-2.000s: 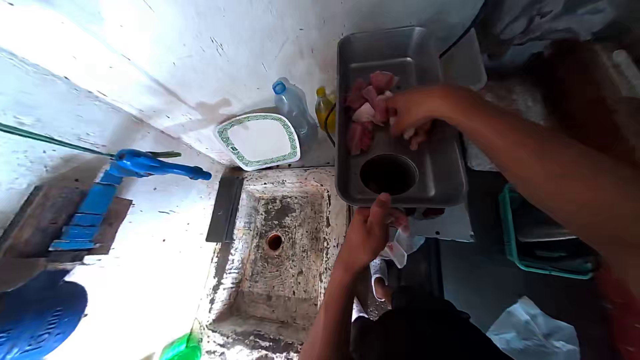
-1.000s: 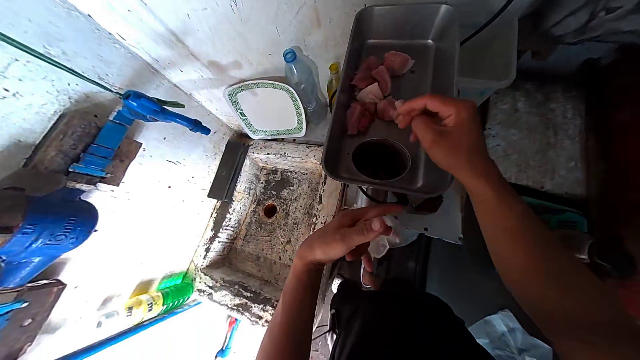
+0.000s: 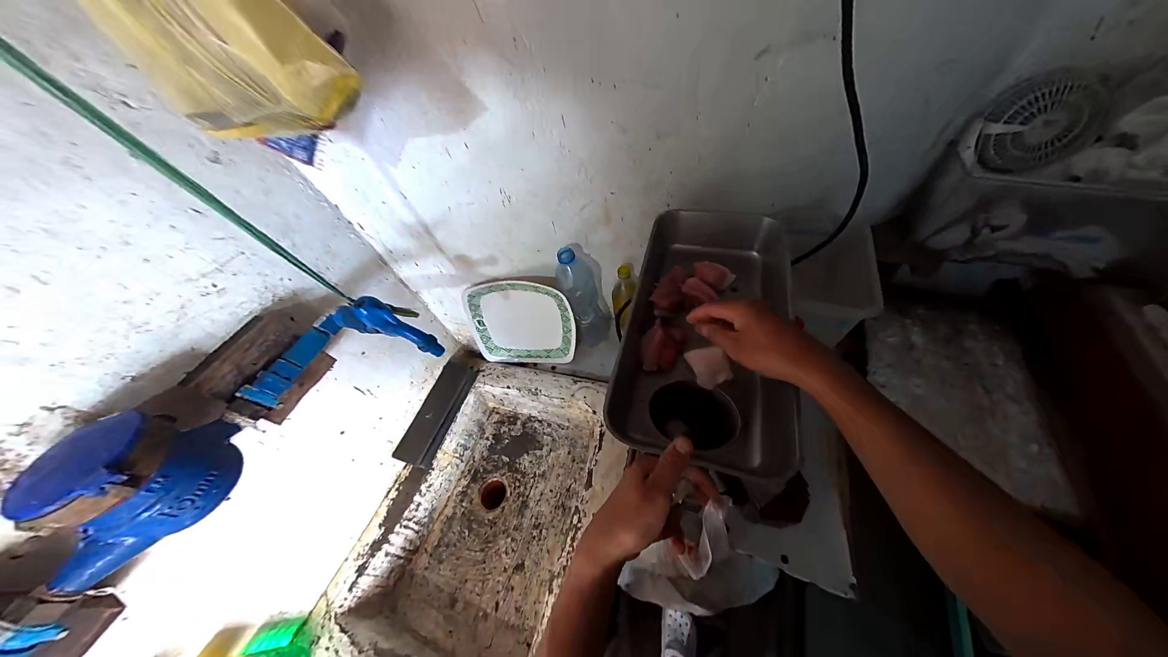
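A metal baking pan holds several chunks of raw meat and a dark round opening or bowl near its front end. Over the pan's middle is my right hand, its fingertips at the meat beside a pale piece; whether it grips a piece is hidden. My left hand is at the pan's front edge, thumb up near the dark round thing, fingers curled by a translucent plastic bag with reddish matter in it. Its exact hold on the bag is unclear.
Left of the pan is a worn concrete sink with a blue faucet above. A green-rimmed plate, a plastic bottle and a small yellow bottle stand by the wall. A clear container sits behind right, below a black cable.
The view has tilted up. My right hand, raised off the meat a second ago, is down among the pieces. My left hand has come up to the pan's front edge, and a pale piece lies nearer the dark opening.
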